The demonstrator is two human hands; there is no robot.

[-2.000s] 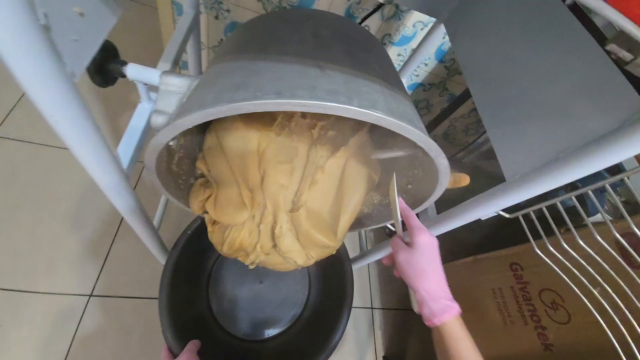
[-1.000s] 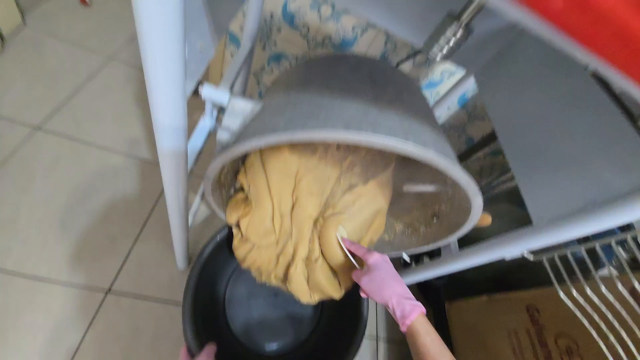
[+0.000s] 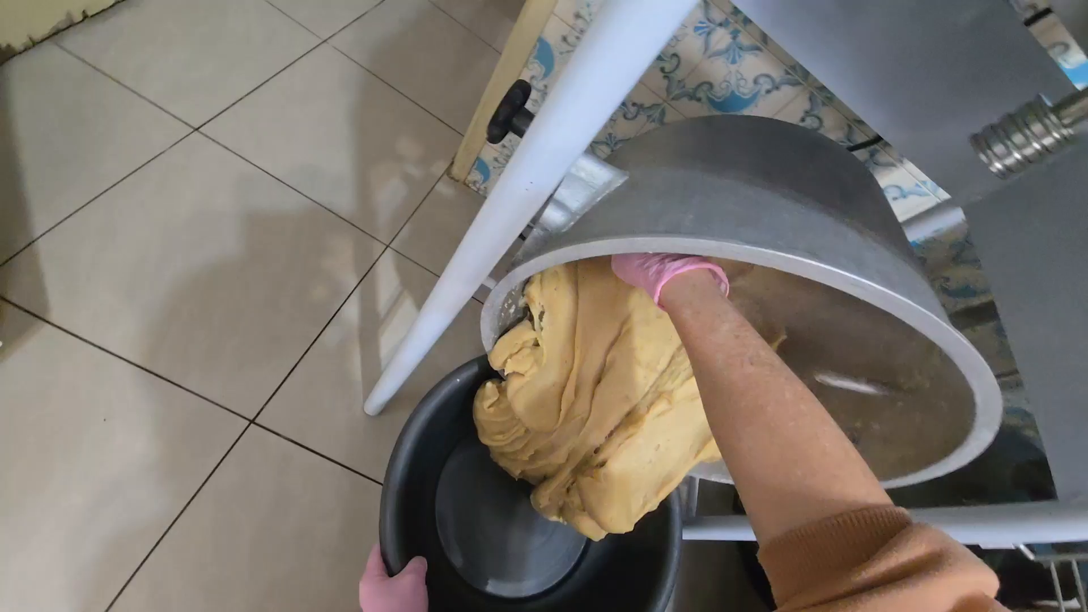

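A large mass of yellowish dough [image 3: 595, 399] hangs over the lower rim of a tilted metal mixing bowl [image 3: 748, 187], above a black plastic basin [image 3: 408, 476]. My right hand [image 3: 667, 270], in a pink glove, reaches inside the bowl behind the top of the dough. Its fingers are hidden, so whether they hold the scraper seen earlier does not show. With its thumb over the basin's rim, my left hand [image 3: 395, 582], also pink-gloved, grips the basin at the lower left.
A white metal frame leg [image 3: 527, 204] slants in front of the bowl's left side, near a black knob [image 3: 510, 112]. A white crossbar [image 3: 977, 523] runs below the bowl. Wire rack bars [image 3: 1067, 578] show at the lower right. Tiled floor [image 3: 212, 340] lies at left.
My right hand has moved from the front of the dough up and deep into the bowl, behind the dough. The scraper it held is out of sight. My left hand remains on the basin.
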